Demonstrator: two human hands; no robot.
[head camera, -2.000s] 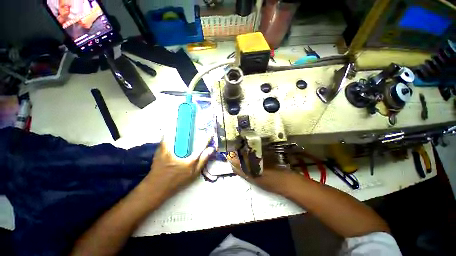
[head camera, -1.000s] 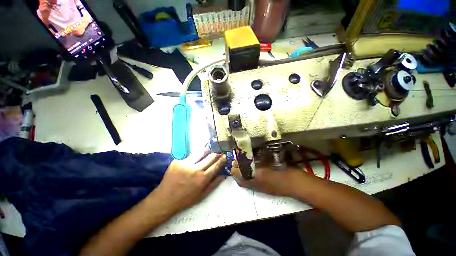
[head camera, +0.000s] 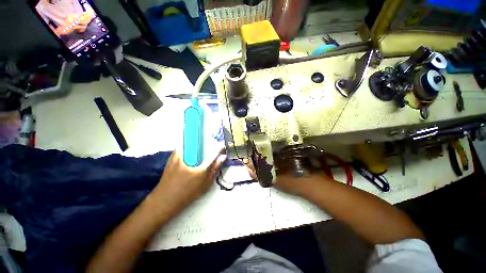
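Note:
The navy padded jacket (head camera: 85, 186) lies bunched on the table at the left and runs to my left hand. My left hand (head camera: 189, 173) is beside the needle area, under the sewing lamp (head camera: 193, 134), on the jacket's narrow end; glare and the lamp hide its exact hold. My right hand (head camera: 272, 173) is partly hidden behind the front of the sewing machine head (head camera: 298, 114); its fingertips reach the needle area, and I cannot tell what they hold. A thin dark cord (head camera: 226, 185) loops on the table between my hands. The needle is hidden.
Red-handled scissors (head camera: 346, 173), a yellow-handled tool (head camera: 375, 160) and orange-black pliers (head camera: 457, 159) lie under the machine arm. A phone on a black stand (head camera: 80, 26) is at the upper left. A black strip (head camera: 111, 123) lies left of the lamp. Bobbins (head camera: 430, 80) sit on the arm.
My left hand has moved left, away from the needle area and my right hand, since one second ago. The dark cord loop shows again between them. My right hand has barely moved.

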